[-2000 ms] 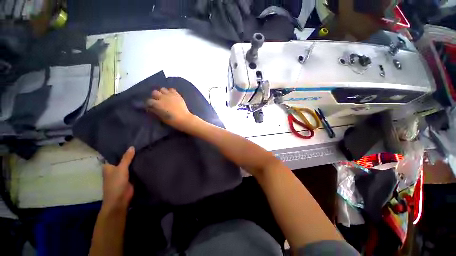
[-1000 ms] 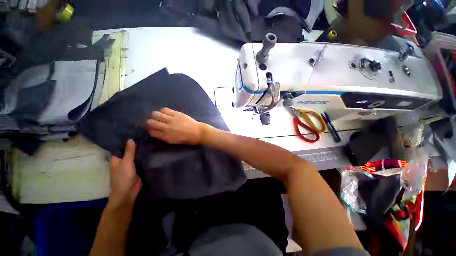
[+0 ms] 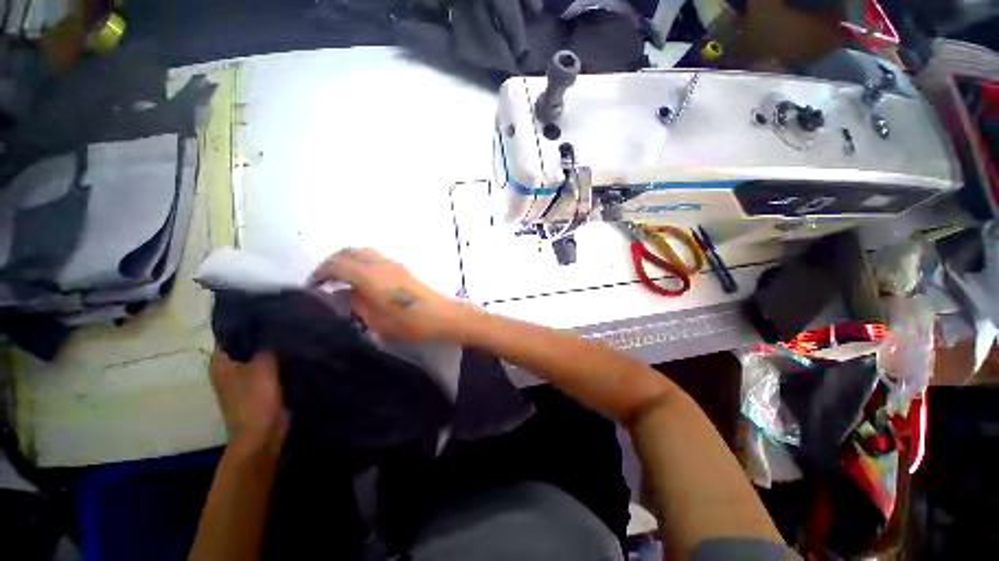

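The dark garment panel [image 3: 351, 367] is bunched and partly folded over at the table's front edge, in front of my body. Its pale grey wrong side [image 3: 257, 270] shows along the top and in a strip at the right. My left hand [image 3: 250, 397] grips the panel's left part, with the fingers partly hidden by the cloth. My right hand [image 3: 383, 298] holds the pale upper edge between thumb and fingers. The pocket opening cannot be made out in the folds.
The white sewing machine [image 3: 701, 142] stands at right. Scissors [image 3: 665, 261] with red and yellow loops and a slim dark tool [image 3: 714, 260] lie before it. A cut-piece stack [image 3: 93, 225] is at left. Dark scraps and plastic packaging [image 3: 769, 411] are at lower right.
The panel was spread flat with its dark face up; now its top is turned over and bunched, showing pale grey. My right hand has gone from lying on the cloth to gripping its edge.
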